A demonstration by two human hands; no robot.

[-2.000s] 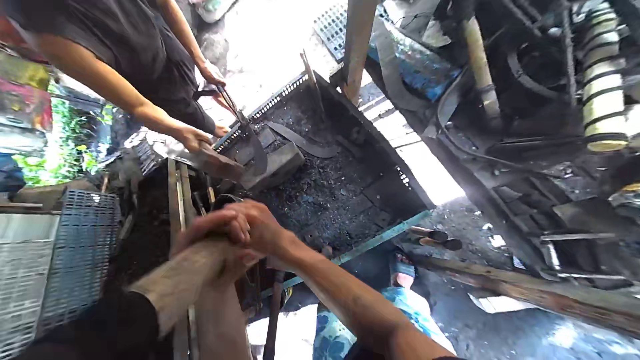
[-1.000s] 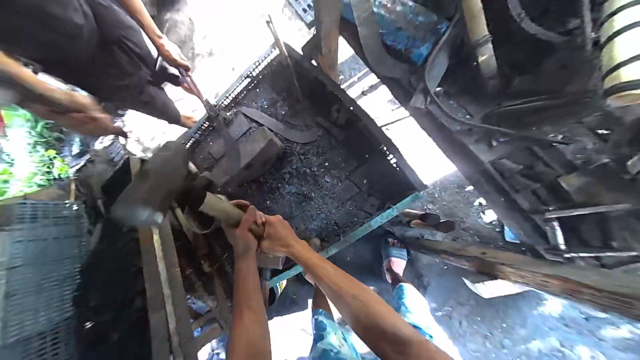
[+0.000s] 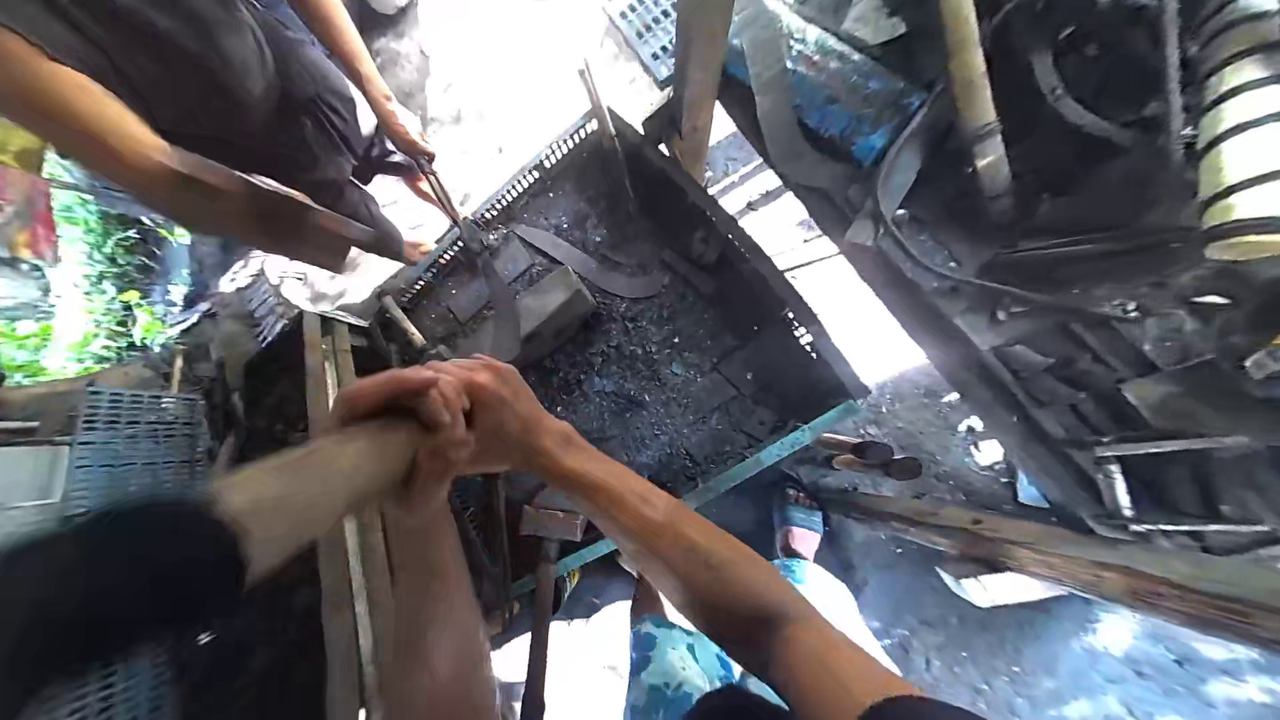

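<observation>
Both my hands grip the wooden handle (image 3: pixel 315 480) of a sledgehammer, whose dark head (image 3: pixel 120 590) is blurred at the lower left. My left hand (image 3: pixel 405 425) wraps the handle, and my right hand (image 3: pixel 500 415) closes against it, partly overlapping. Beyond them, a co-worker's hand holds tongs (image 3: pixel 440 190) reaching to a dark curved metal blade (image 3: pixel 495 300) that lies over a block-like anvil (image 3: pixel 550 315). The co-worker's other arm swings a blurred hammer (image 3: pixel 285 225) on the left.
A dark perforated-edge bin (image 3: pixel 650 370) holds charcoal-like debris and a second curved metal strip (image 3: pixel 590 265). A smaller hammer (image 3: pixel 545 570) stands by its near rim. Wooden rails (image 3: pixel 340 560) run along the left. Handles (image 3: pixel 870 455) stick out at the right, beside a long beam (image 3: pixel 1050 560).
My hands first brought the sledgehammer down toward the anvil area, with its head forward at the left; now they hold it drawn back, the head at the lower left. The co-worker's tongs remain at the blade.
</observation>
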